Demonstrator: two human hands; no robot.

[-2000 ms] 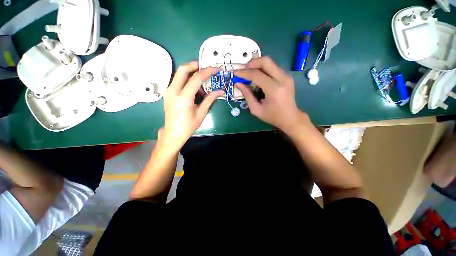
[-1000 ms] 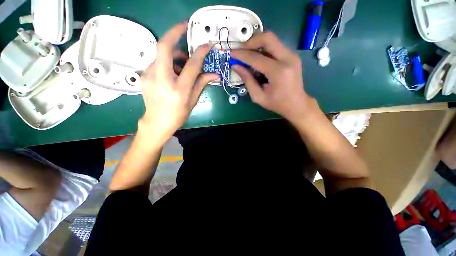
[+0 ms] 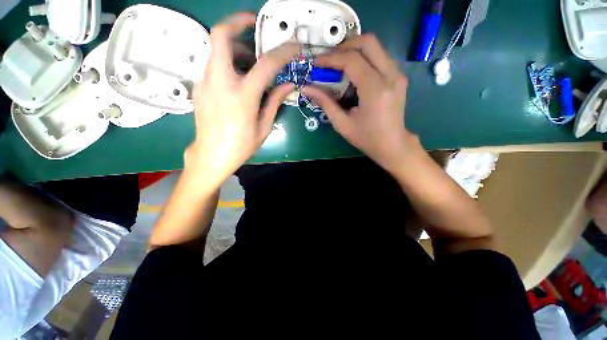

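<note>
An off-white housing shell (image 3: 306, 20) lies open side up on the green bench in front of me, with round posts inside. A blue circuit board (image 3: 297, 72) with thin wires is at its near part, between my hands. A blue battery cell (image 3: 326, 74) lies beside the board, partly under my right fingers. My left hand (image 3: 236, 99) holds the board's left side between thumb and fingers. My right hand (image 3: 369, 96) pinches at the board's right edge and wires. A small wired round part (image 3: 311, 123) hangs out at the shell's near edge. The fingertips partly hide the board.
Several off-white shells (image 3: 156, 56) are piled at the left, with more at the right edge (image 3: 589, 30). A loose blue battery (image 3: 429, 33), a wired white round part (image 3: 442, 70) and another board (image 3: 541, 83) lie at right. An open carton (image 3: 539, 206) stands against the bench. People's arms show at both sides.
The view has shifted, so the bench things sit higher in the picture. My hands stay at the board; the board now looks tilted, and more of the blue battery shows beside it.
</note>
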